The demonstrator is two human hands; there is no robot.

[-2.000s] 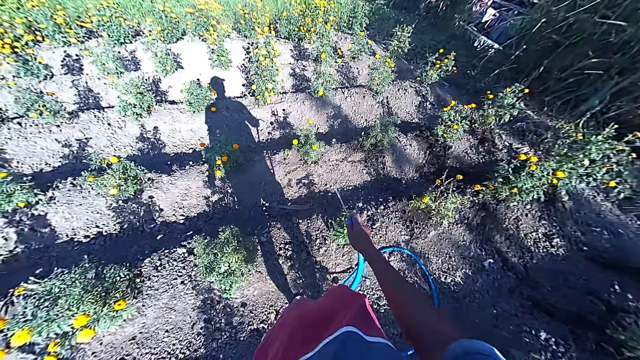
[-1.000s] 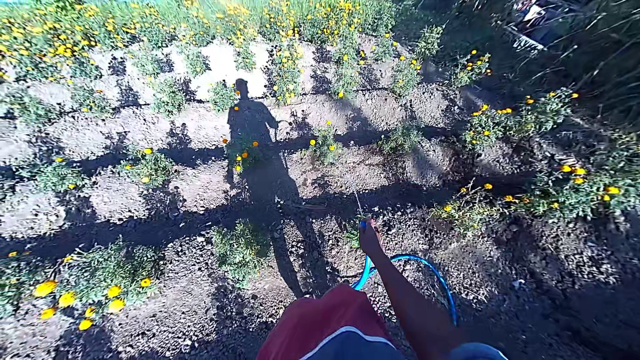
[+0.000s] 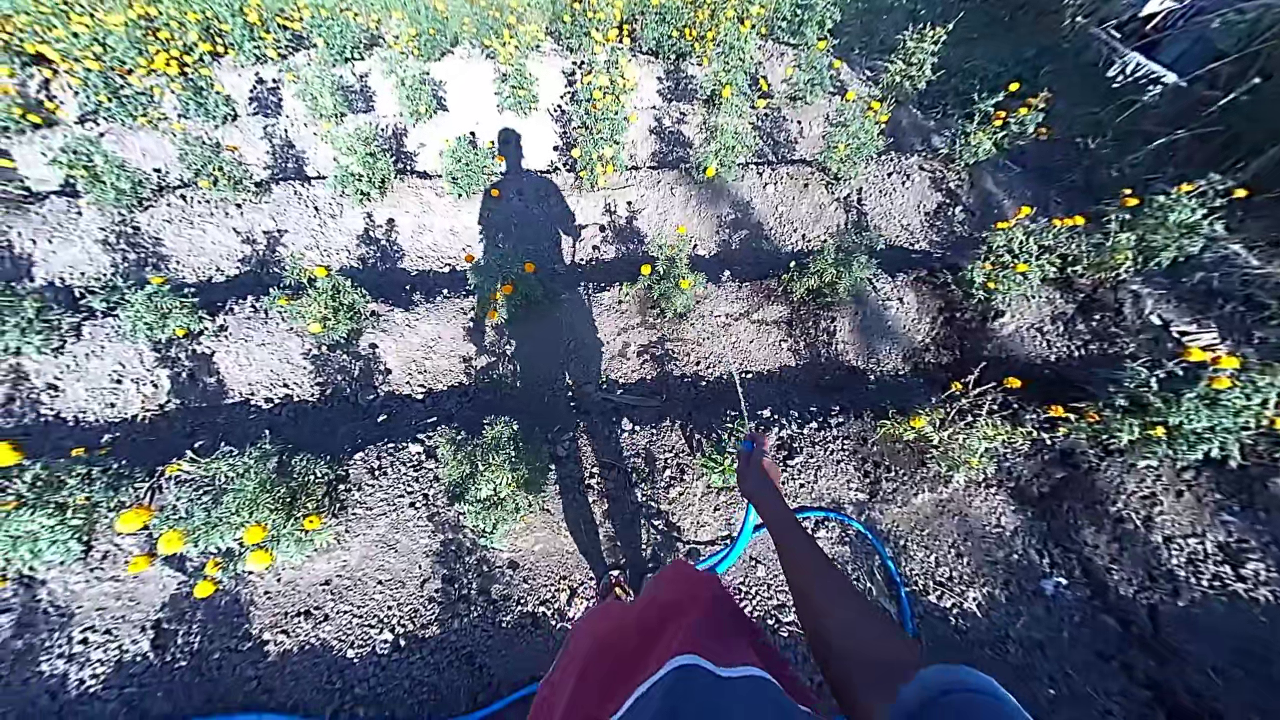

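My right hand [image 3: 758,468] is closed around the end of a blue garden hose [image 3: 884,558]. A thin stream of water [image 3: 740,396] leaves the hose end and points away from me toward the shaded furrow. The hose hangs below the hand, loops to the right and passes behind my red and dark blue clothing. A small green plant [image 3: 718,460] stands just left of the hand. Further left grows a leafy marigold plant without visible blooms [image 3: 490,478]. My left hand does not show.
Rows of marigold plants with yellow and orange flowers [image 3: 598,110] grow on ridges of dry, clumpy soil, with dark furrows [image 3: 400,418] between them. More marigolds [image 3: 1190,400] stand at the right. Light-coloured debris [image 3: 1135,60] lies at the upper right.
The view has shifted somewhat to the left since the first frame. My right hand stays on the hose, with the water stream still running.
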